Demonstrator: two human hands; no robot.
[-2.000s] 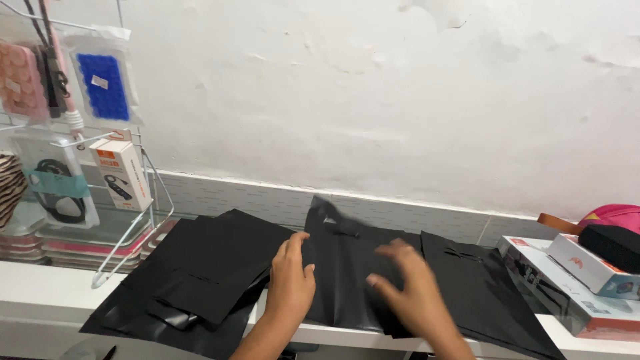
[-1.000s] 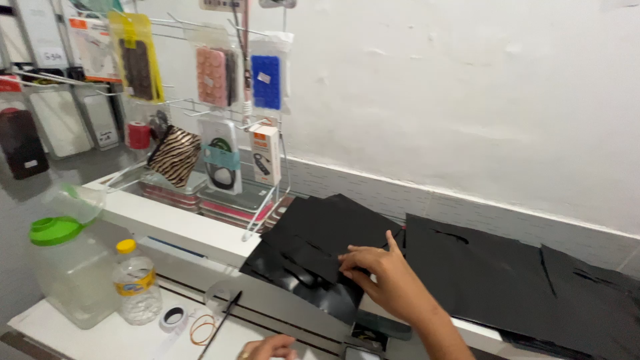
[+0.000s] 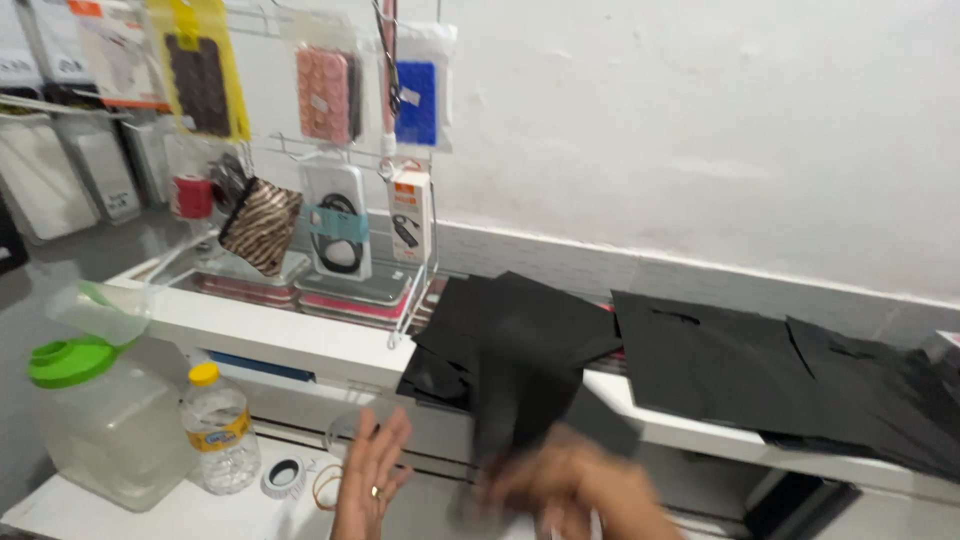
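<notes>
My right hand (image 3: pixel 577 480), blurred by motion, grips a black plastic bag (image 3: pixel 517 397) at the lower middle. My left hand (image 3: pixel 371 472) is raised to the left of it, fingers spread and palm showing, with a ring on one finger and nothing held. Behind the gripped bag, a pile of black plastic bags (image 3: pixel 547 311) lies on the white counter. More flat black bags (image 3: pixel 712 360) lie to the right, some with cut handle holes. Which part of the bag my right fingers pinch is blurred.
A bottle with a yellow cap (image 3: pixel 217 427), a large jar with a green lid (image 3: pixel 105 427), a roll of tape (image 3: pixel 283 478) and rubber bands (image 3: pixel 327 487) sit at lower left. A wire rack (image 3: pixel 431 225) holds packaged phone accessories. Phone cases (image 3: pixel 345 300) lie behind the white ledge (image 3: pixel 285 334).
My left hand has risen further into view, open. My right hand, earlier at the left pile, is now lower with a black bag in it. The view turned left between the first two frames.
</notes>
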